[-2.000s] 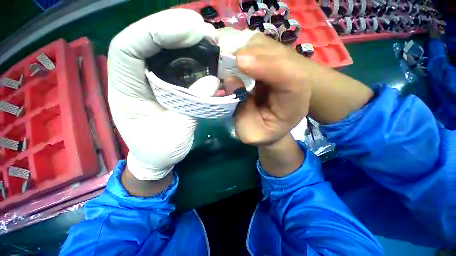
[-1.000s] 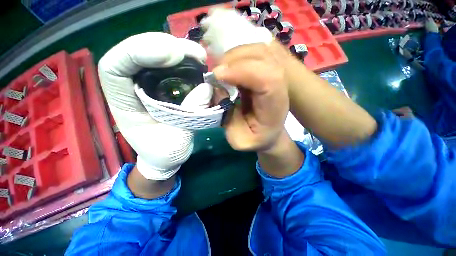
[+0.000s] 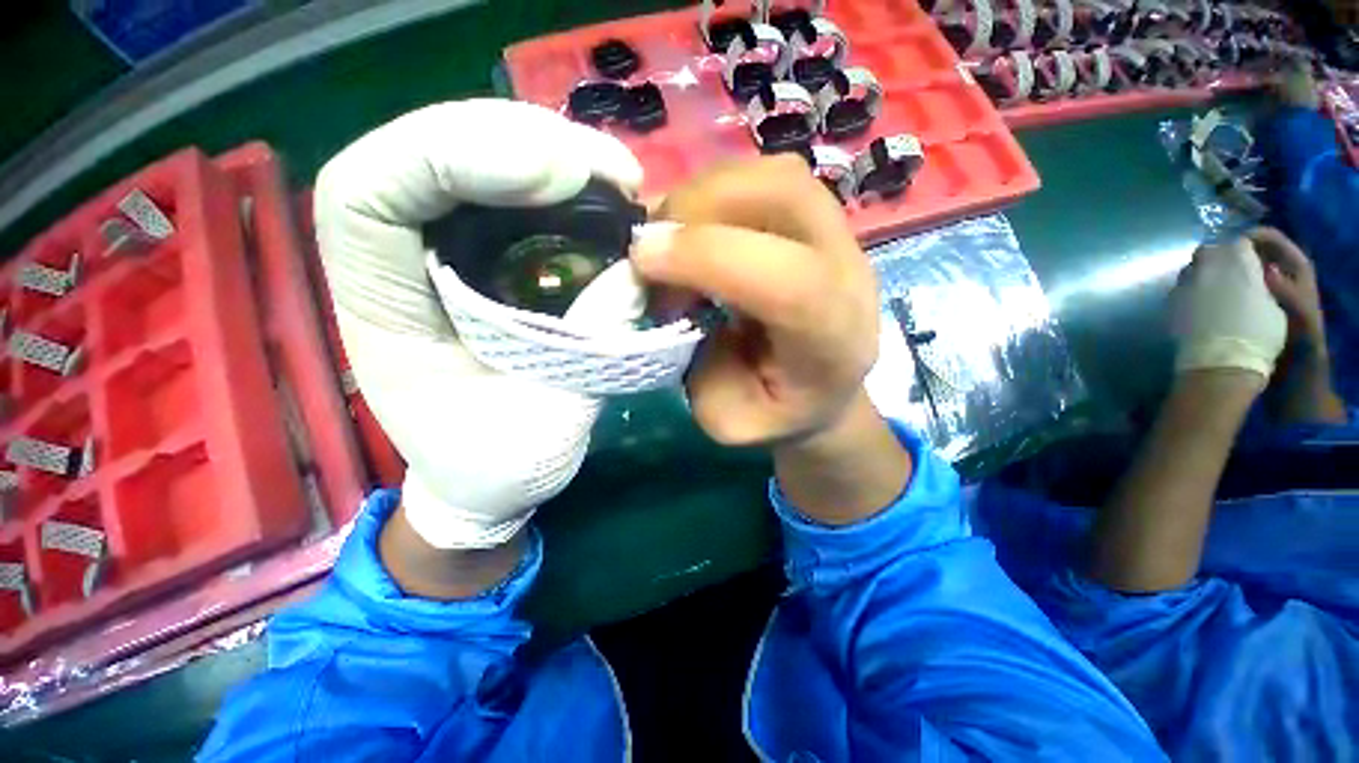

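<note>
My left hand (image 3: 477, 343), in a white glove, holds a black watch head (image 3: 529, 254) with its round glossy side showing. A white perforated strap (image 3: 574, 358) curves below the head, outside the gloved thumb. My right hand (image 3: 783, 306), bare, holds the strap's end near a black band, with thumb and finger pinched at the right side of the watch. The fingers hide the strap's exact join.
A red tray (image 3: 969, 134) behind holds ringed watches and bare black heads. Red strap trays (image 3: 246, 477) are stacked at left. A shiny plastic bag (image 3: 984, 336) lies at right, near a coworker's gloved hand (image 3: 1230, 306). More watches (image 3: 1103, 67) stand far right.
The coworker's arm that reached across from the right has drawn back, uncovering the middle tray and the plastic bag. My hands still hold the watch, with slight shifts of my right fingers.
</note>
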